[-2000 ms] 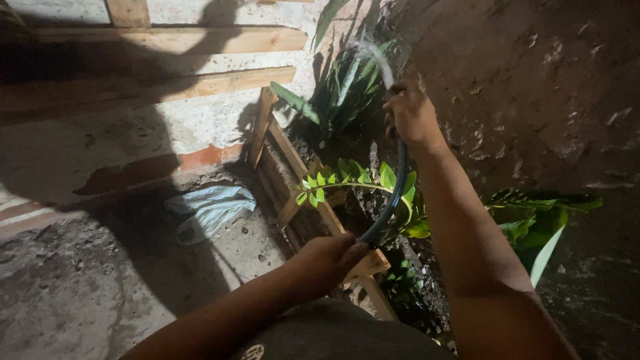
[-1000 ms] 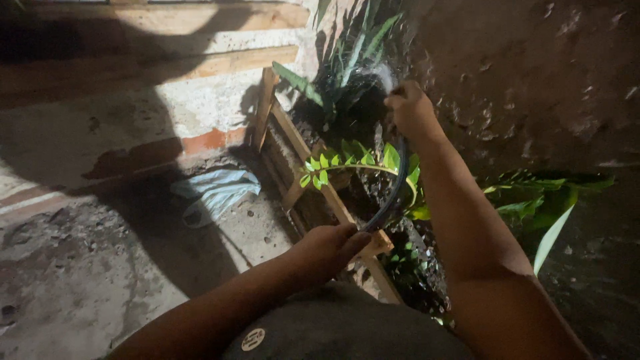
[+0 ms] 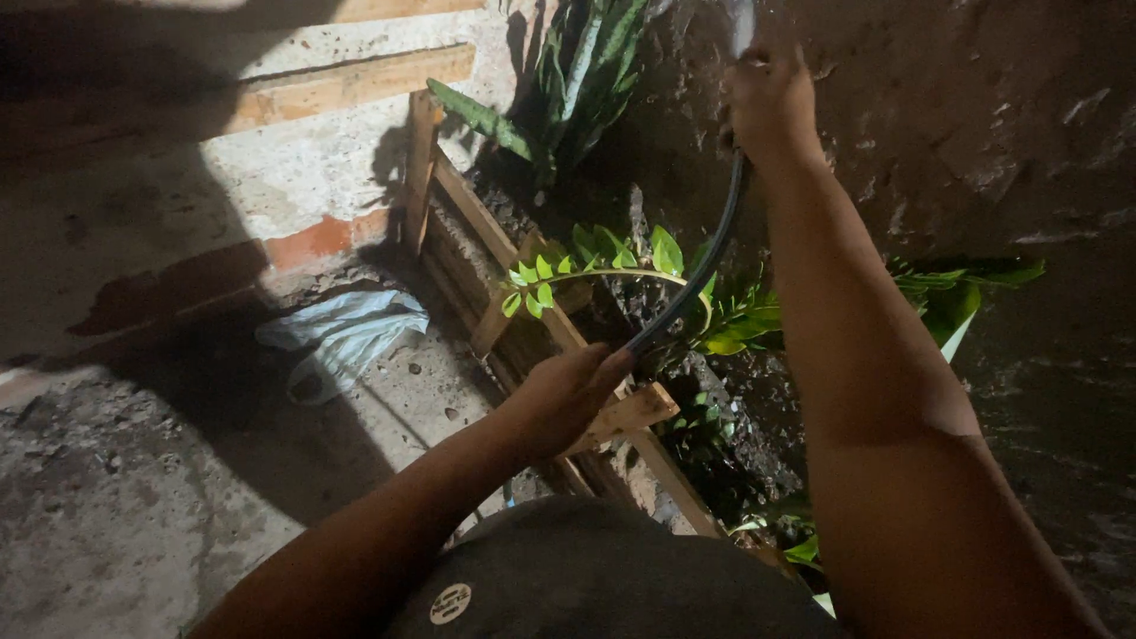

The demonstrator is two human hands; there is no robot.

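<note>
A dark flexible hose (image 3: pixel 723 235) curves between my two hands. My right hand (image 3: pixel 774 102) grips it near its end at the top, where whitish water sprays out past the frame's upper edge. Lower down, my left hand (image 3: pixel 564 399) is closed round the hose, just over the wooden rail of a low fence. Behind the hose arches a leafy green stem (image 3: pixel 621 266). A snake plant (image 3: pixel 572 98) with upright, mottled leaves stands in the corner, left of my right hand.
A low wooden fence (image 3: pixel 484 209) borders the planting bed. Pale crumpled plastic (image 3: pixel 355 333) lies on the concrete floor at left. Boards (image 3: pixel 355 84) are fixed along the whitish wall. A brown, wet-looking wall (image 3: pixel 958 133) rises at right, with more green leaves (image 3: pixel 950 293) beside my right forearm.
My right hand has moved up in the view with the hose end, and the spray now runs out of frame at the top. My left hand keeps its hold.
</note>
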